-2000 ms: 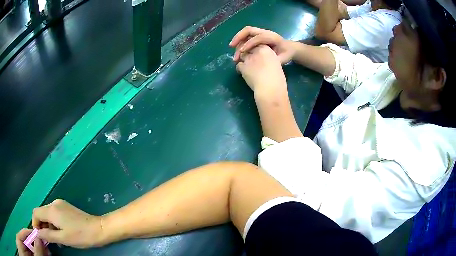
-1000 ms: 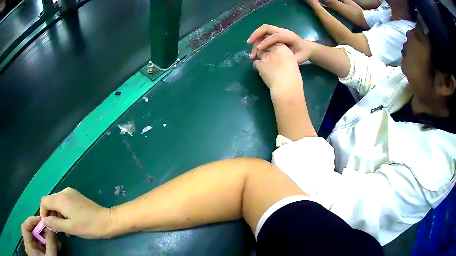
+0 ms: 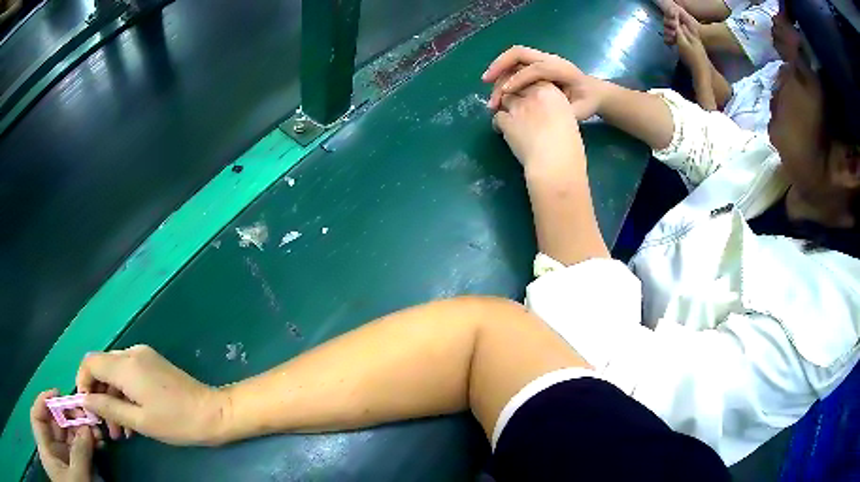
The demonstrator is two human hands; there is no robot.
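Note:
A small pale pink plastic frame (image 3: pixel 66 410) with a rectangular opening is held between both hands at the lower left, above the green table's edge. My right hand (image 3: pixel 141 391) pinches its right side with thumb and fingers. My left hand (image 3: pixel 64 441), cut off by the bottom edge of the picture, grips its left and lower side. The frame's flat face and opening show towards me.
The green tabletop (image 3: pixel 377 226) lies under my right forearm. A bright green strip (image 3: pixel 170 245) and post (image 3: pixel 327 66) border the dark conveyor (image 3: pixel 123 132). A seated person's folded hands (image 3: pixel 542 94) rest on the table; others sit beyond.
The pink frame has turned so its face and opening show more fully. Both hands stay on it. The view has shifted, so the table and post sit further right.

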